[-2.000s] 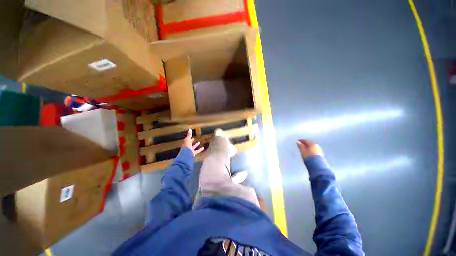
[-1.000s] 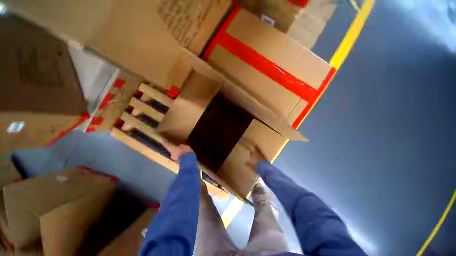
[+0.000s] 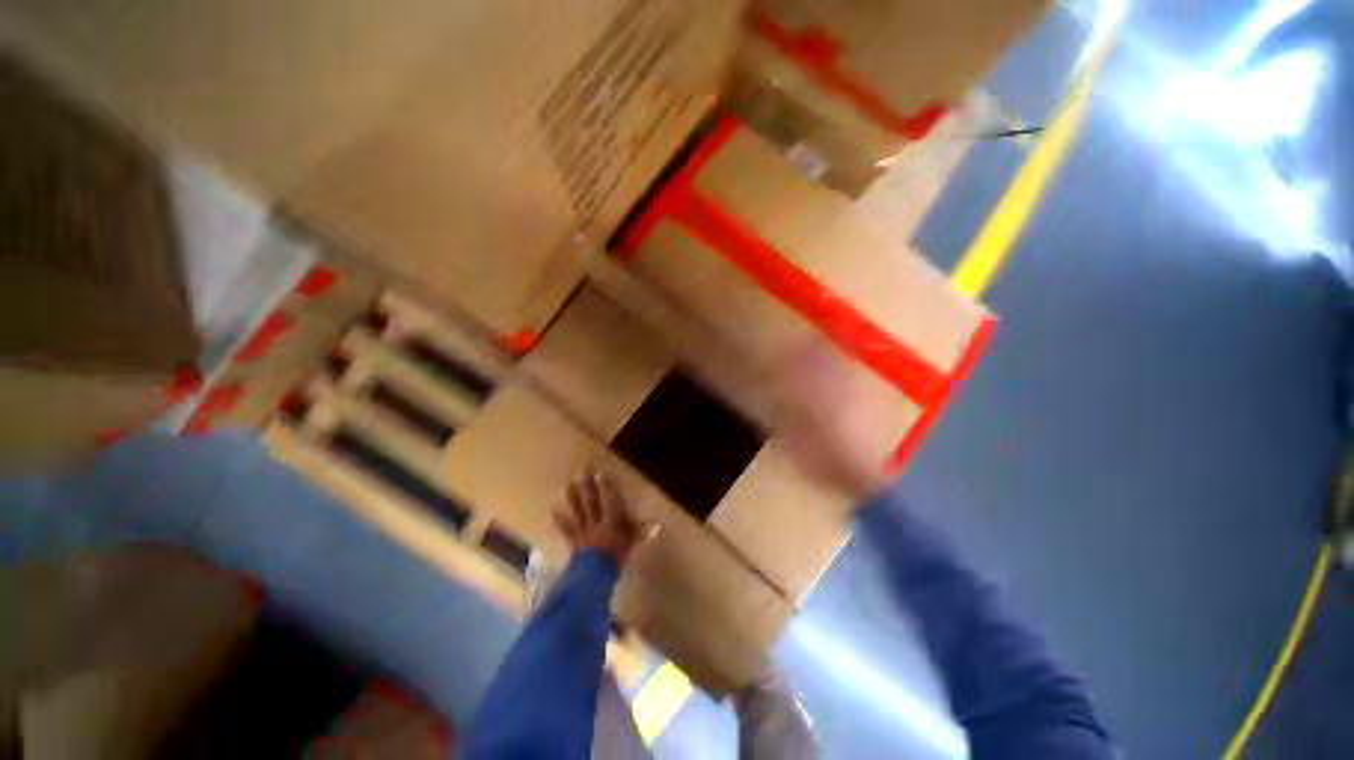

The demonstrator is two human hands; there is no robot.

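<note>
An open carton [image 3: 698, 572] stands on the wooden pallet [image 3: 389, 478] in front of me, with a dark square gap between its flaps. My left hand [image 3: 597, 515] lies spread on the near flap, palm down, fingers apart. My right hand [image 3: 829, 423] is strongly blurred, over the far right side of the carton by the far flap; its fingers cannot be made out.
A closed carton with red tape [image 3: 809, 290] sits just beyond the open one. A large printed carton [image 3: 431, 134] fills the upper left. More cartons [image 3: 134, 646] are at the lower left. A yellow floor line [image 3: 1025, 178] runs at the upper right, beside grey-blue floor.
The carton's side flaps have come inward, and its dark opening is smaller. My left hand has moved from the edge onto the near flap. My right hand has moved to the far side.
</note>
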